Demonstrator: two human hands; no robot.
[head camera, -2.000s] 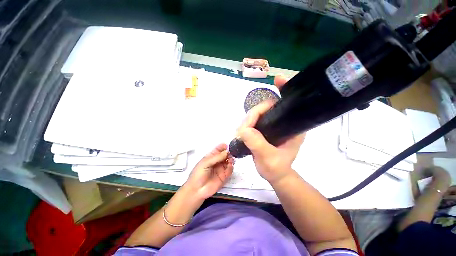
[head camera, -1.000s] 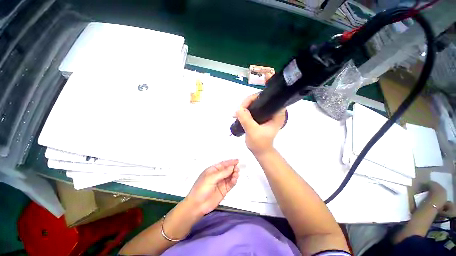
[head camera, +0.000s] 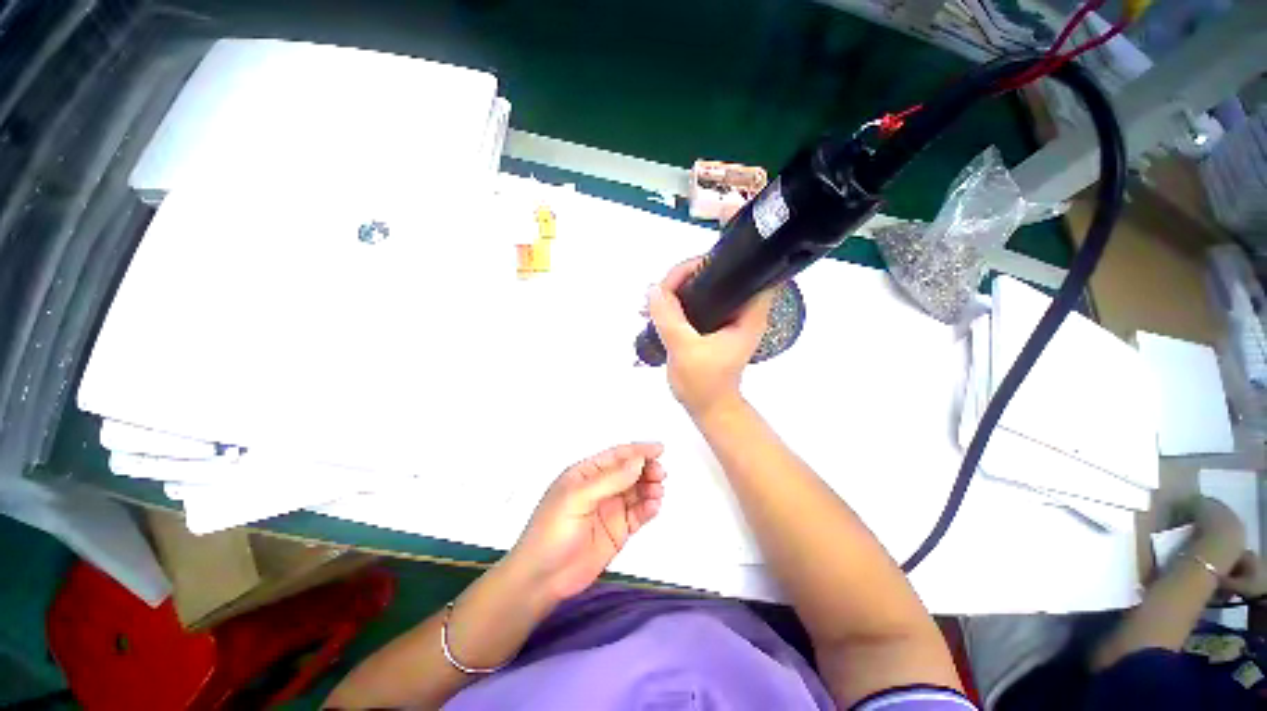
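Observation:
My right hand (head camera: 711, 347) is closed around the black electric screwdriver (head camera: 778, 236), which is tilted with its narrow nose down and left, above the white work surface. My left hand (head camera: 591, 514) is lower and nearer me, palm partly up, thumb and fingertips together; whether a small screw is between them cannot be told. The round screw dish (head camera: 782, 324) is partly hidden behind my right hand. A white panel (head camera: 278, 320) with a small dark spot lies on the left stack. Panel outlines under my hands blend into the white surface.
A right panel stack (head camera: 1063, 389), a clear screw bag (head camera: 952, 250) and a small pink box (head camera: 725, 188) stand around the bench. Orange pieces (head camera: 536, 243) lie beside the left stack. The black cable (head camera: 1035, 340) curves down at right. Another person's arm (head camera: 1174, 590) shows lower right. A red stool (head camera: 125, 646) is lower left.
The screwdriver has moved up and back from my left fingertips, and stands farther from the camera. My hands have separated. The screw bag and more of the dish have come into view.

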